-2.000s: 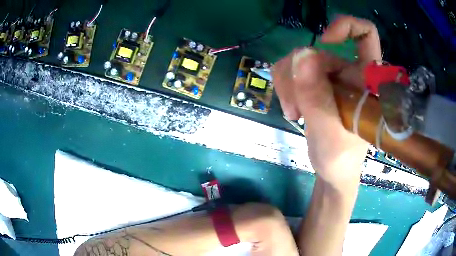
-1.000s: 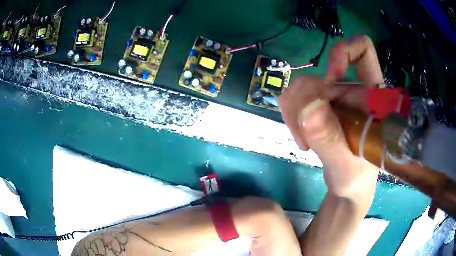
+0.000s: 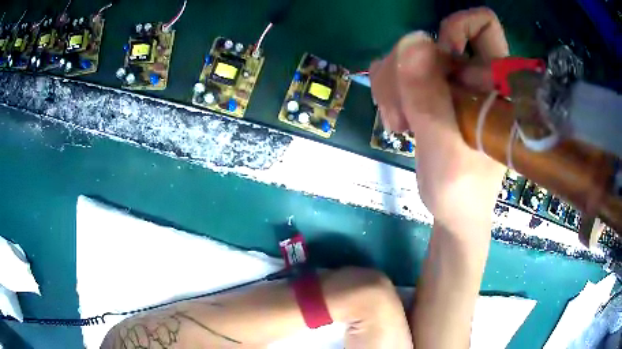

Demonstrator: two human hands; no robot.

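My right hand (image 3: 436, 102) grips an amber-brown dispensing gun (image 3: 539, 157) with a red block at its rear. Its pale-blue nozzle tip (image 3: 359, 80) shows past the fingers, beside the upper right corner of a power supply board (image 3: 315, 95) and its red lead. That board carries a yellow transformer, round capacitors and blue parts. Another board (image 3: 393, 142) is partly hidden behind my hand. My left hand (image 3: 372, 300), with a red wrist strap at the wrist, rests low in the picture; its fingers are hidden or cut off.
More boards (image 3: 143, 56) lie in a row to the left, and others show right of my forearm. A white-smeared edge rail (image 3: 341, 177) runs below them. White sheets (image 3: 150, 259) lie on the green worktop (image 3: 204, 198). A grey-white hose (image 3: 593, 116) is behind the gun.
The boards have shifted right. My right hand and the gun have risen, and the nozzle has left the lower part of the board now behind my hand. My left hand has barely moved.
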